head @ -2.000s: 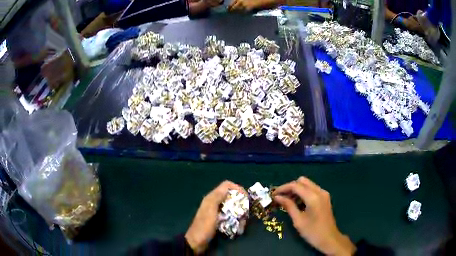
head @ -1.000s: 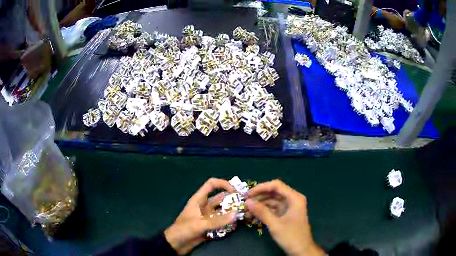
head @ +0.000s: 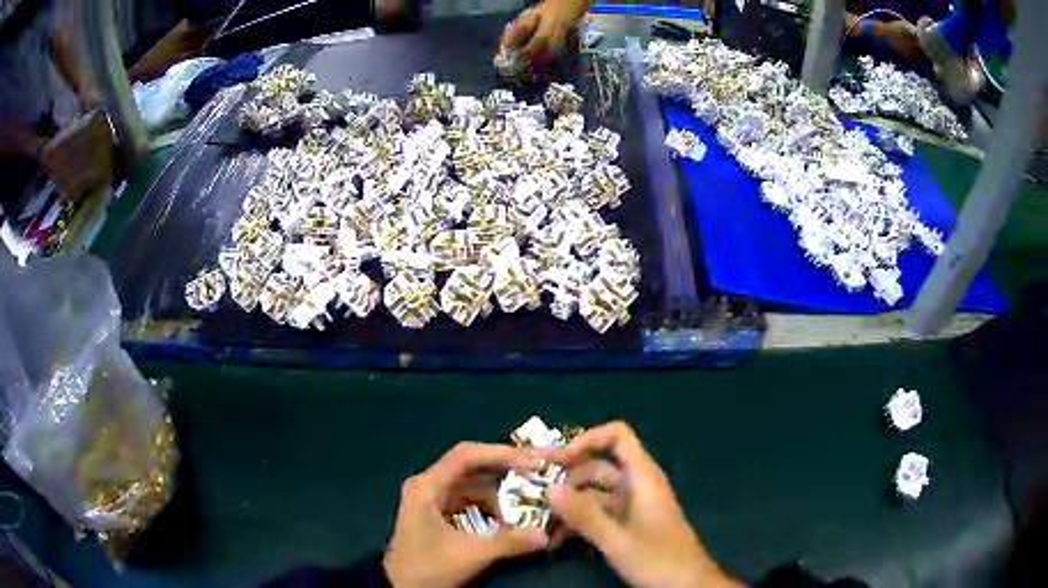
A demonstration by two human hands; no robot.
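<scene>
My left hand (head: 448,517) holds a white socket housing (head: 526,496) with gold in its slots, low in the middle of the view. My right hand (head: 626,505) has its thumb and fingertips on the same housing from the right. Another white housing (head: 537,433) shows just beyond my fingers. More white parts (head: 474,520) show between my left palm and fingers; whether they are held or lie on the mat is unclear. The brass contacts beside the housing are mostly hidden by my right hand.
A large housing pile (head: 425,207) lies on a black sheet (head: 172,241) ahead. A second pile (head: 804,172) lies on a blue sheet (head: 736,258). Two white parts (head: 904,409) sit at right. A clear bag (head: 92,425) stands at left. Another person's hand (head: 549,35) reaches over the far edge.
My hands have come together around a housing, covering the brass contacts. The other person's hand has come in behind the main pile. The whole view has shifted, moving the piles leftward.
</scene>
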